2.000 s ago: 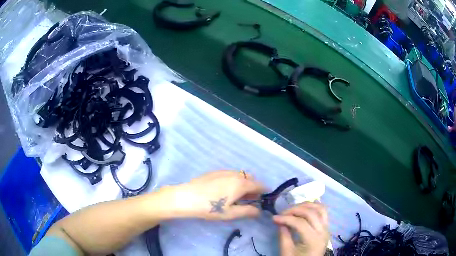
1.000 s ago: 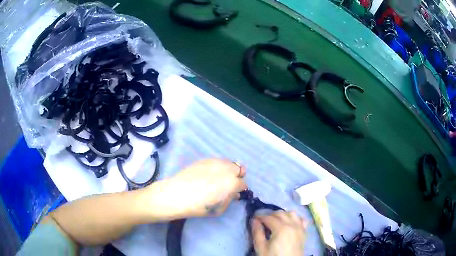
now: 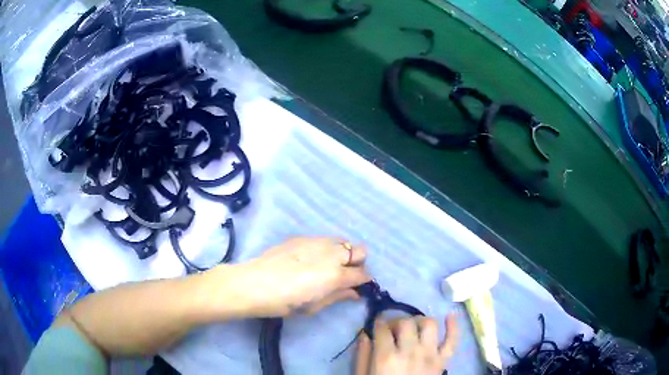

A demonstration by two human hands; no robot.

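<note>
A black yoke lies on the white foam sheet at the lower middle, its stem pointing up and left. My left hand has its fingers on the stem end, where it meets a dark end piece. My right hand holds the curved part of the yoke from below. A black headband shows as a curved strip below my left forearm, cut off by the lower edge. A thin dark wire hangs between the hands. A mallet with a white head and pale yellow handle lies right of the hands.
Loose yokes are heaped at left, in and before a clear plastic bag. A blue bin is below it. Thin black pieces are piled at lower right. Headband assemblies lie on the green belt beyond the foam-covered bench.
The mallet, hidden behind my right hand two seconds ago, shows uncovered. My hands have moved down and left with the yoke. Over the last second, the belt's headband assemblies have shifted right in view.
</note>
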